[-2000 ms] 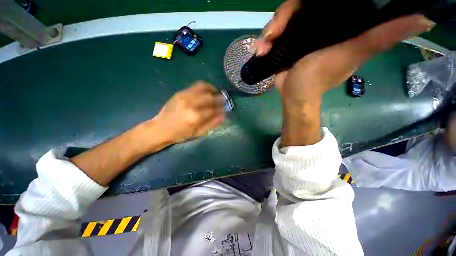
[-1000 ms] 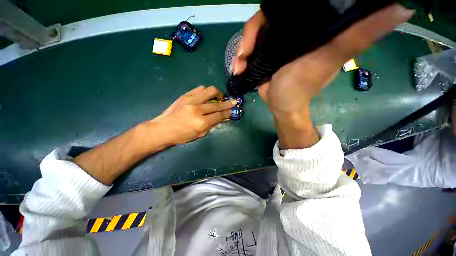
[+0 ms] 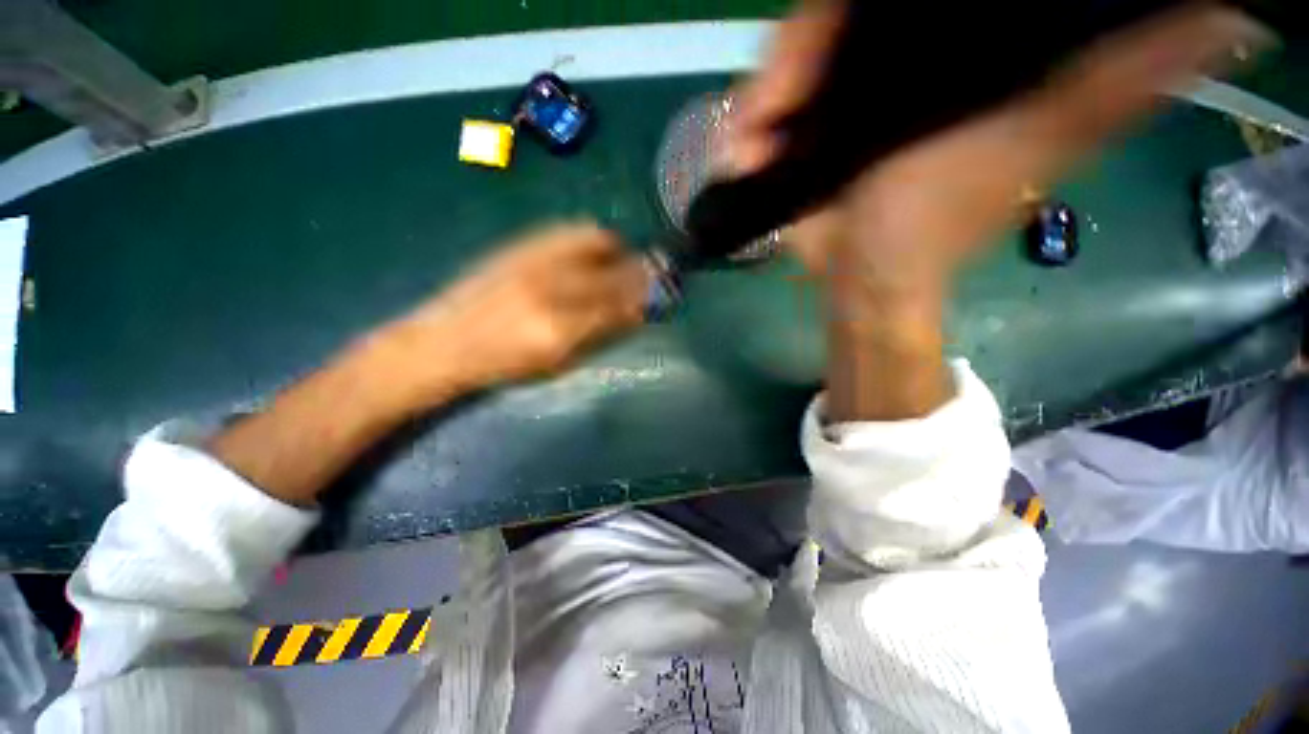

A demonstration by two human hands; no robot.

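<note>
My left hand (image 3: 553,301), blurred, holds a small device housing (image 3: 660,284) with its fingertips on the green work surface. Its battery is not visible. My right hand (image 3: 890,215), also blurred, grips a thick black electric screwdriver (image 3: 804,172). The screwdriver's lower end is just right of and above the housing; its bit cannot be made out. The round speckled screw dish (image 3: 689,158) lies behind the screwdriver, partly hidden by it and my right hand.
A dark housing (image 3: 556,113) with a yellow-and-white battery (image 3: 485,142) lies at the back. Another housing (image 3: 1052,234) lies to the right, near a clear plastic bag (image 3: 1252,208). White paper (image 3: 12,308) is at the left edge. Another person's sleeve (image 3: 1163,488) shows at right.
The screwdriver has moved up and right from the held housing, uncovering more of the dish. My left fingers are more curled around the housing. The view has shifted slightly, and white paper shows at left.
</note>
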